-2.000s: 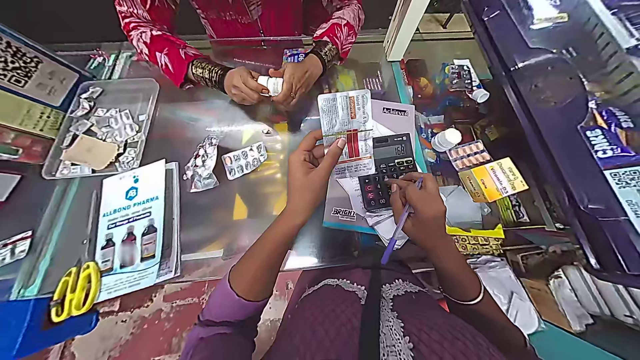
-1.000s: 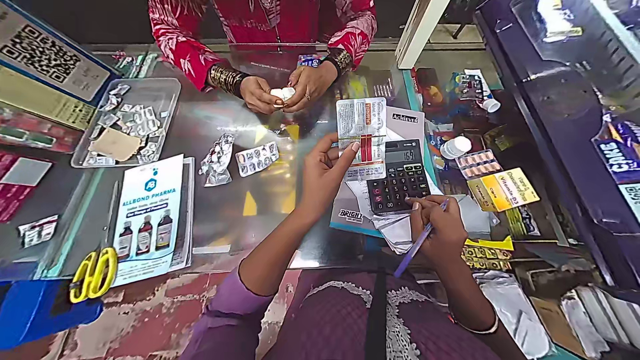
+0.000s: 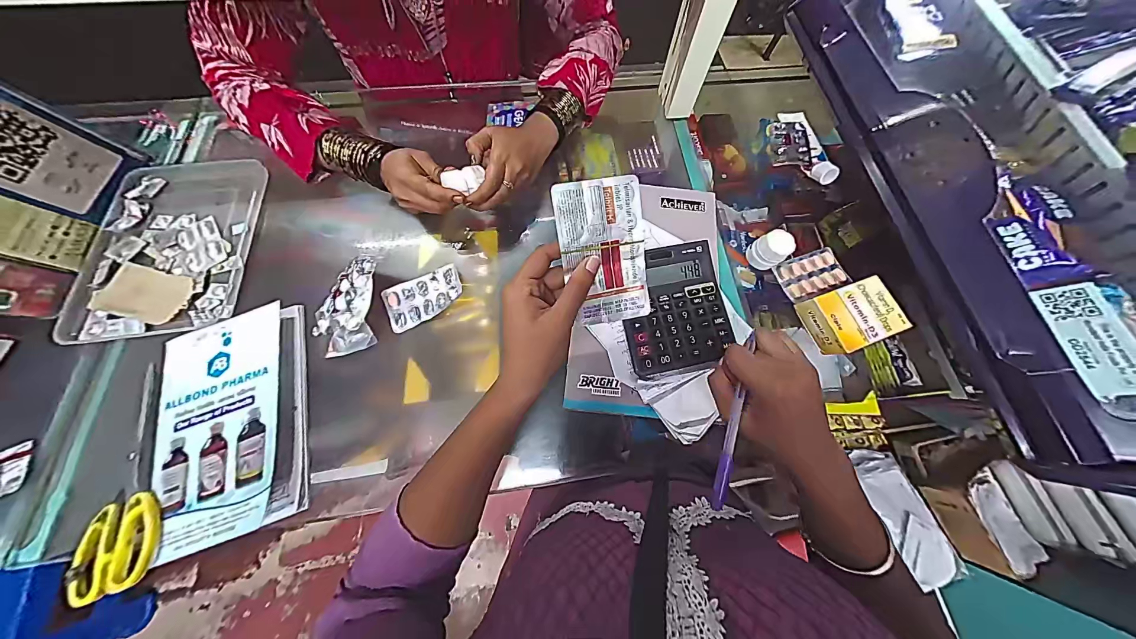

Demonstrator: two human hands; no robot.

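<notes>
My left hand (image 3: 543,324) pinches a foil medicine blister strip (image 3: 602,248) with red print, held upright over the left edge of a calculator. The black calculator (image 3: 679,324) lies on loose white papers (image 3: 688,413) and a notebook (image 3: 679,202) on the glass counter. A purple pen (image 3: 724,475) is gripped in my right hand (image 3: 772,386), whose fingertips are at the calculator's lower right corner. To the left on the glass lie a silver blister strip (image 3: 422,298) and crumpled foil strips (image 3: 348,306). Across the counter another person's hands (image 3: 470,173) hold a small white bottle (image 3: 462,180).
At left stand a plastic tray (image 3: 251,235) of cut blister pieces, a pharmacy leaflet (image 3: 217,435) and yellow-handled scissors (image 3: 114,550). To the right are a white bottle (image 3: 770,248), a strip of tablets (image 3: 811,273), a yellow medicine box (image 3: 854,315) and a dark shelf rack (image 3: 887,191).
The number on the calculator's display has changed. My right hand has shifted from the keys to the calculator's lower corner. My left hand keeps hold of the blister strip.
</notes>
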